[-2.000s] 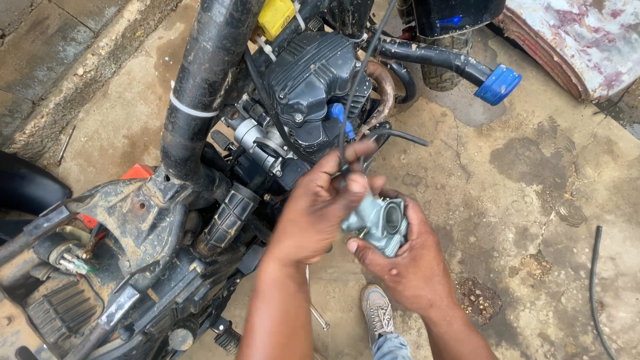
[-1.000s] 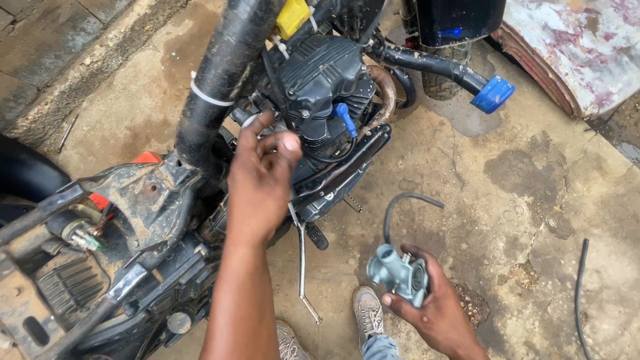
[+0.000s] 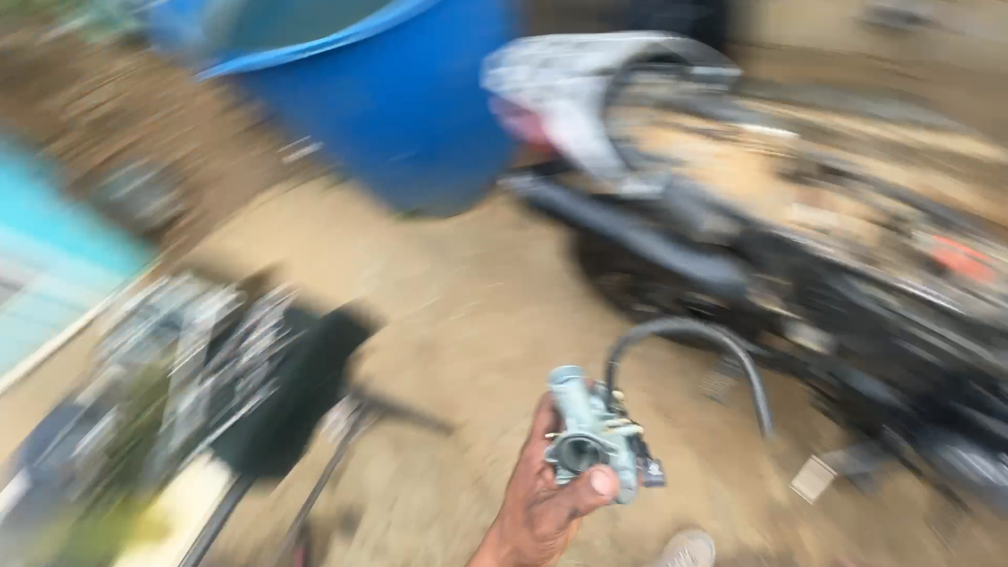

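Observation:
My left hand (image 3: 551,496) comes in from the bottom middle and holds a grey metal carburetor (image 3: 591,441), thumb across its front and fingers behind its left side. The round bore of the carburetor faces me, and a tubular part stands up at its top left. From its top a black rubber hose (image 3: 685,324) arches up and over to the right, its end hanging free. My right hand is out of view. A partly stripped motorcycle (image 3: 835,291), blurred, stands to the right beyond the carburetor.
A large blue plastic tub (image 3: 394,102) stands at the top. Blurred metal parts or tools (image 3: 197,346) lie at the left beside a dark green object (image 3: 299,394). A small pale block (image 3: 813,479) lies on the ground at the lower right. A shoe (image 3: 689,550) shows at the bottom edge.
The view has swung far from the engine to the motorcycle's rear and the tub. The carburetor, earlier in my right hand, is now in my left; my right hand has left the view.

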